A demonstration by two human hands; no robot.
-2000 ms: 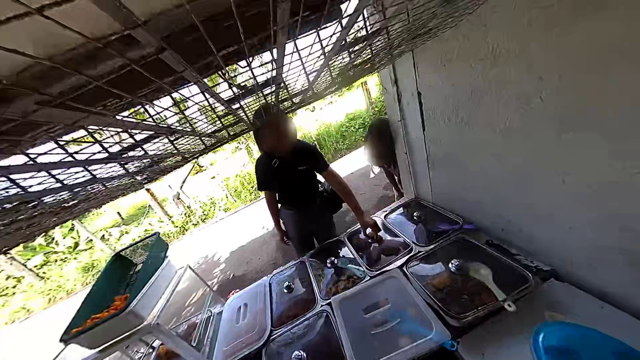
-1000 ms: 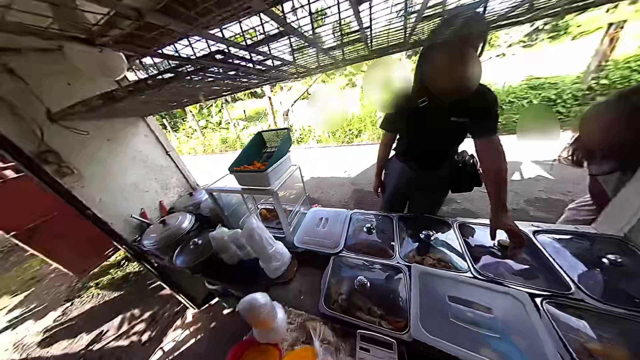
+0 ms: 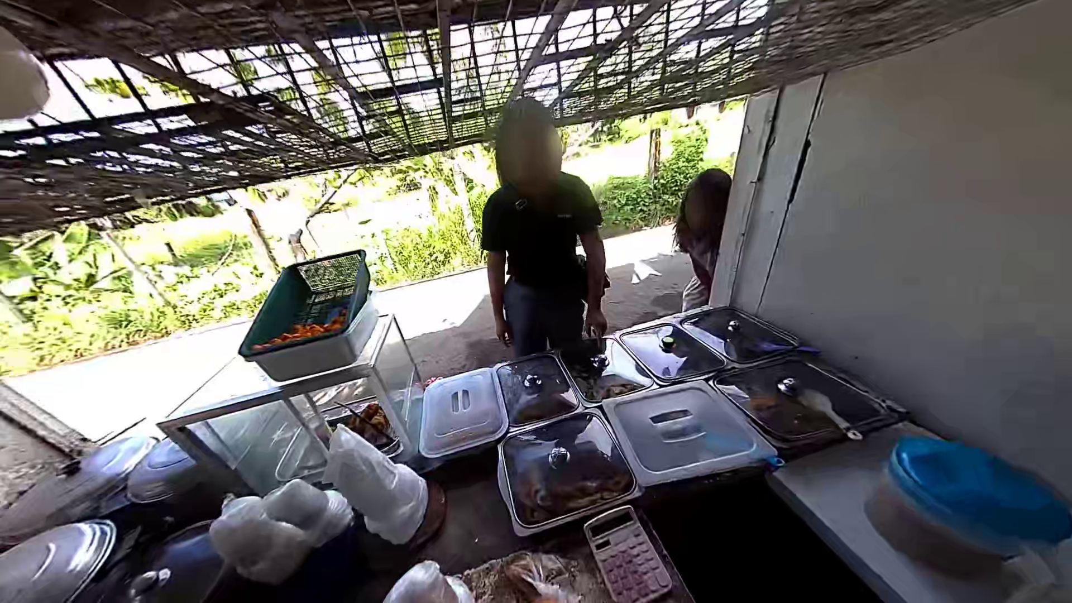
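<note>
Neither of my hands shows in the head view. Below me stand several food trays with clear lids and round knobs, among them a lidded tray of food (image 3: 569, 481). Two trays have translucent plastic lids, a large one (image 3: 682, 427) and a smaller one (image 3: 463, 412). A white serving spoon (image 3: 825, 410) lies on the lid of the right-hand tray (image 3: 787, 387). A pink calculator (image 3: 628, 557) rests at the near edge. Across the trays a person in a black shirt (image 3: 544, 243) stands with one hand low near the far trays.
On the left, a green basket (image 3: 310, 306) with orange items sits in a white tub on a glass case (image 3: 234, 394). Plastic bags (image 3: 377, 486) and metal pot lids (image 3: 54, 561) are nearby. A blue-lidded container (image 3: 976, 494) stands right, by the wall (image 3: 930, 226). Another person (image 3: 702, 234) is behind the post.
The person in black has drawn the hand back from a tray lid, and the arm now hangs lower at the side. The view has swung left, then back right.
</note>
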